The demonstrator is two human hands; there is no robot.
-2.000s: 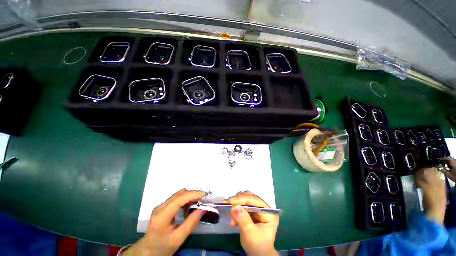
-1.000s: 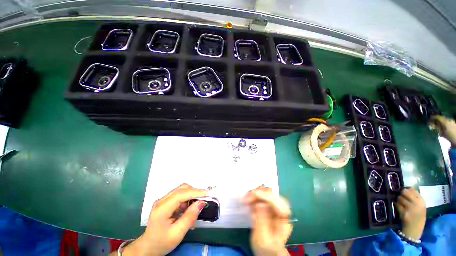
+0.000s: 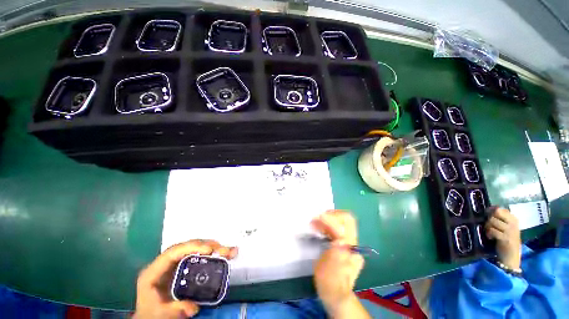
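Observation:
My left hand (image 3: 163, 279) holds a watch case (image 3: 201, 280) at its edges, just left of the front of the white paper sheet (image 3: 206, 212). The case's open side, with a round centre feature and silver rim, faces up. My right hand (image 3: 338, 255) is over the paper's right front edge, partly blurred. It holds slim tweezers (image 3: 364, 250), whose one end sticks out to the right; their other end is blurred. Small dark parts (image 3: 287, 171) lie in a cluster near the paper's top edge. A few tiny bits (image 3: 249, 232) lie nearer my hands.
A stacked black foam tray (image 3: 206, 134) holds several cases behind the paper; one front right pocket is empty. A masking tape roll (image 3: 374, 168) holding a clear bag stands beside it. A narrower tray (image 3: 440, 215) is at right, with another person's hand (image 3: 504, 233) at it.
My left hand has moved left and forward-facing case now shows its inside. My right hand has lifted away from the case. The view has shifted, and the neighbour's other hand has left view.

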